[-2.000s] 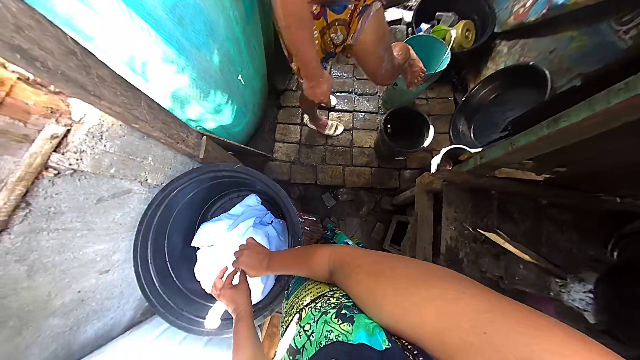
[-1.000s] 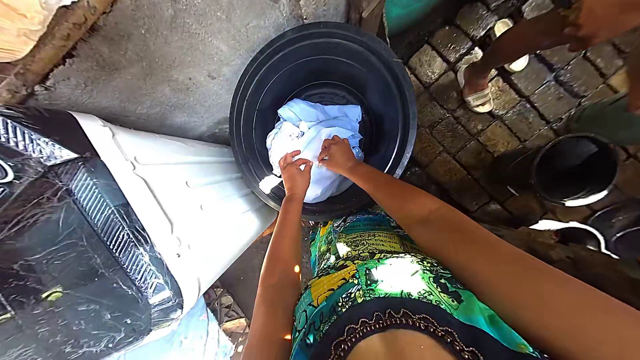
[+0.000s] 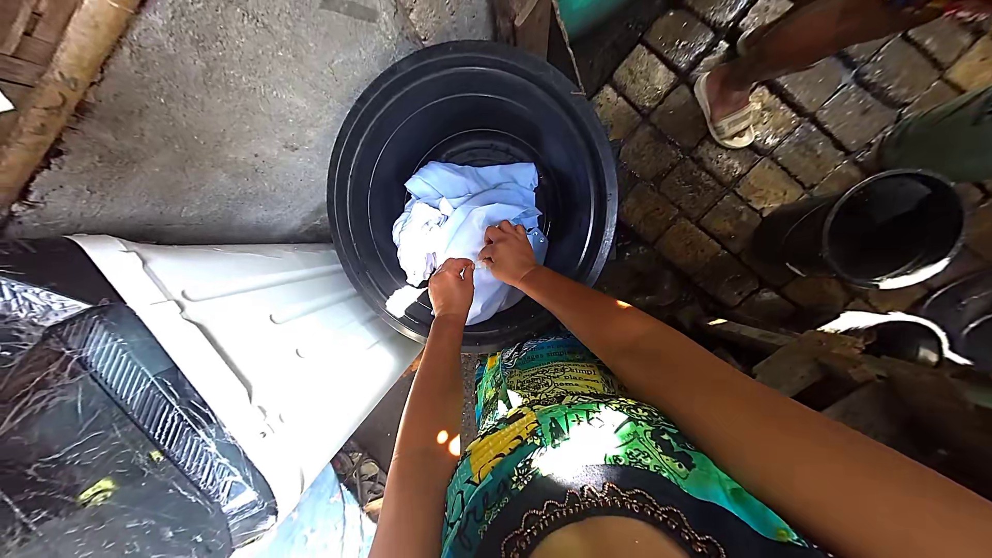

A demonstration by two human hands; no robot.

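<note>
Inside a round black plastic tub (image 3: 353, 182) lies a crumpled heap of light blue and white cloth (image 3: 488, 194). My left hand (image 3: 452, 288) pinches a bit of the cloth between thumb and fingertips at the near side of the heap. Close beside it, almost touching, my right hand (image 3: 508, 252) has its fingers curled on the same cloth. The folds partly hide what the right fingertips grip. A small white piece (image 3: 404, 301) lies at the tub's near left inner wall.
A white ribbed plastic panel or container (image 3: 263, 325) stands left of the tub, before a concrete wall (image 3: 209, 132). Another person's sandalled foot (image 3: 728, 108) is on the wet stone paving (image 3: 690, 186). At right are a dark bucket (image 3: 891, 229) and scrap wood (image 3: 806, 360).
The view has swung round since two seconds ago, now showing the white panel at left. Both hands stay close together on the cloth in the tub.
</note>
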